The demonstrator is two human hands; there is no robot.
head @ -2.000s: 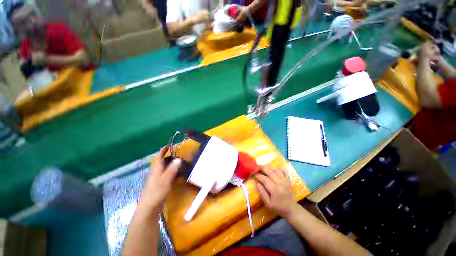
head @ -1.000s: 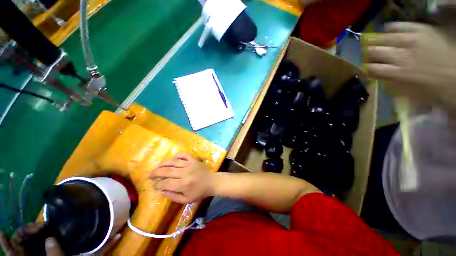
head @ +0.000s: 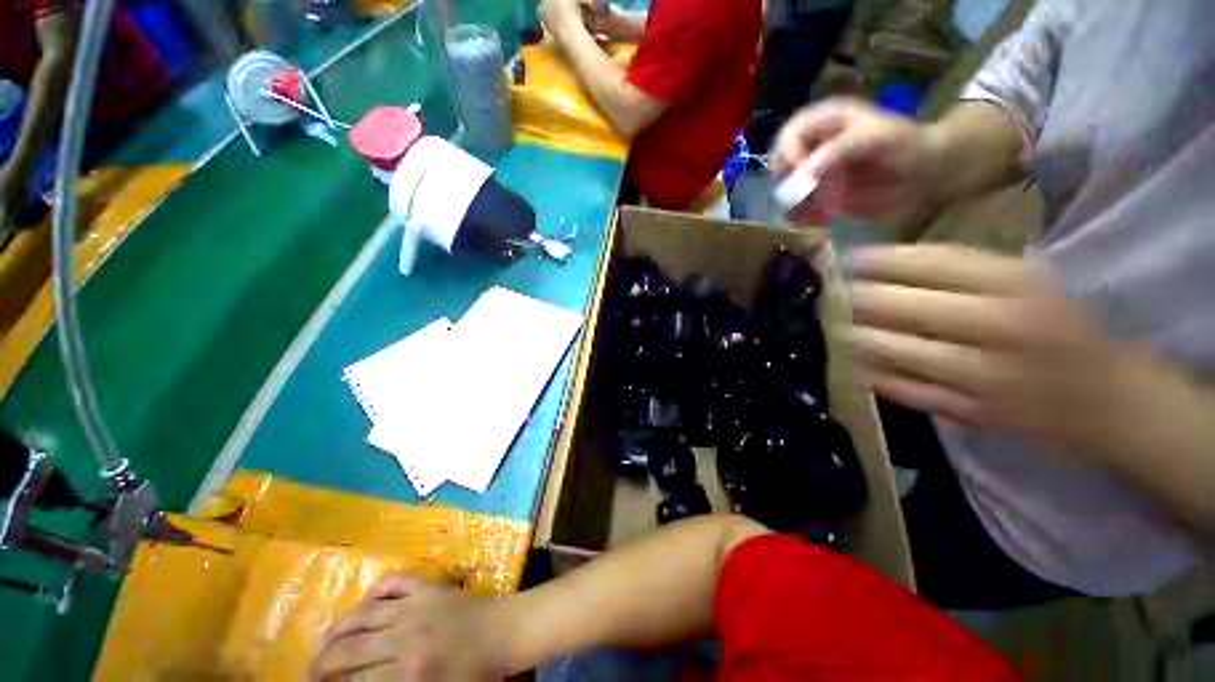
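Observation:
My right hand (head: pixel 416 632) lies palm down on the orange padded fixture (head: pixel 300 566) at the bottom of the view, slightly blurred, with nothing seen in it. My left hand is out of the picture. The appliance body worked on is not in view either. A spiral notebook (head: pixel 397 380) lies on the blue-green bench beyond the fixture, partly covered by a white sheet (head: pixel 513 353). A white appliance with a red end (head: pixel 387 136) and black cover (head: pixel 493 220) lies further along the bench, its leads sticking out.
An open carton (head: pixel 600 513) of black parts stands right of the bench. A standing person's blurred hands (head: pixel 959 333) reach over its right side, one holding something small and white. The power screwdriver (head: pixel 113 520) and clear hose (head: pixel 67 267) hang at left. Another worker (head: pixel 693 80) sits beyond.
The view has swung right, so the appliance body and my left hand have left the picture. A white sheet now lies over the notebook. My right hand remains on the fixture.

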